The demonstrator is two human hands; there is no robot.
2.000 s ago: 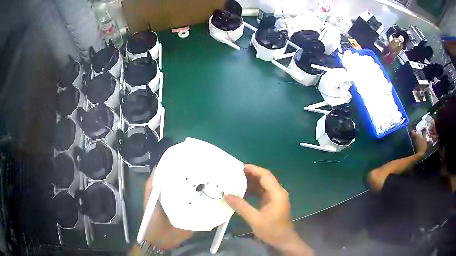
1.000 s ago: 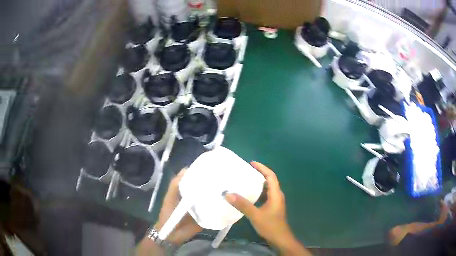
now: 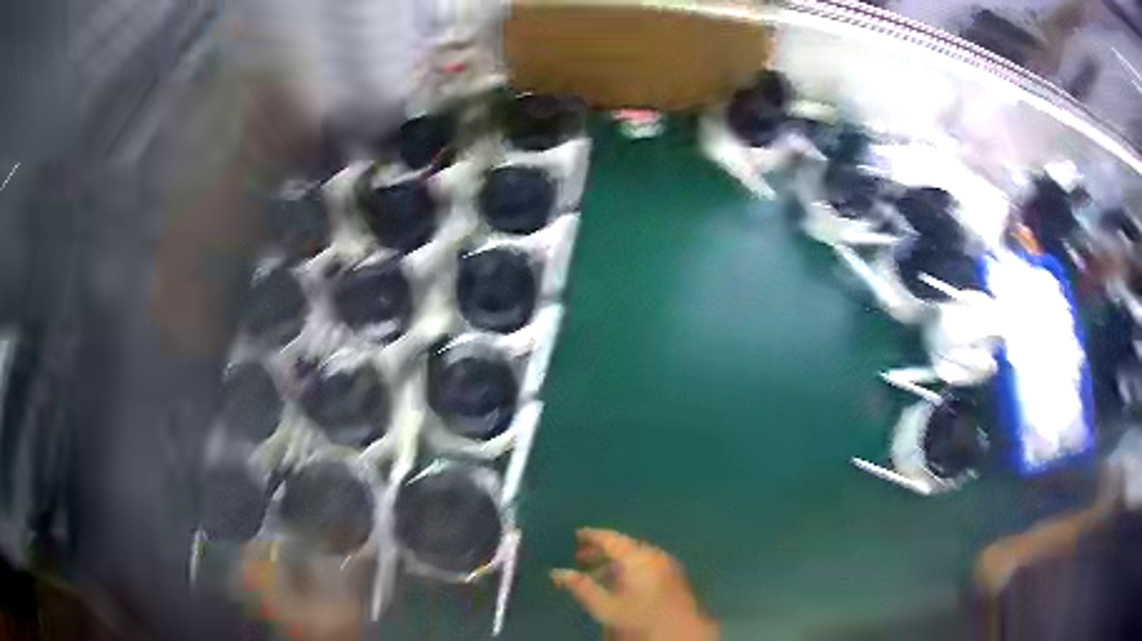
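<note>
White camera units with black rounded fronts and white stick antennas stand in close rows on the left of the green bench. The nearest unit of the right-hand row stands at the front, its black front facing up. My right hand is at the bottom centre, to the right of that unit, empty, fingers apart and slightly curled. My left hand is a blurred shape at the bottom left, at the front edge of the rows; its fingers and any hold cannot be made out.
More camera units curve along the bench's right side, the nearest one beside a blue tray of white pieces. A brown cardboard panel stands at the back. A blurred forearm of another person shows at the lower right.
The white unit held in both hands now stands at the front of the right-hand row, released by my right hand. My hands have moved apart, the left one to the left.
</note>
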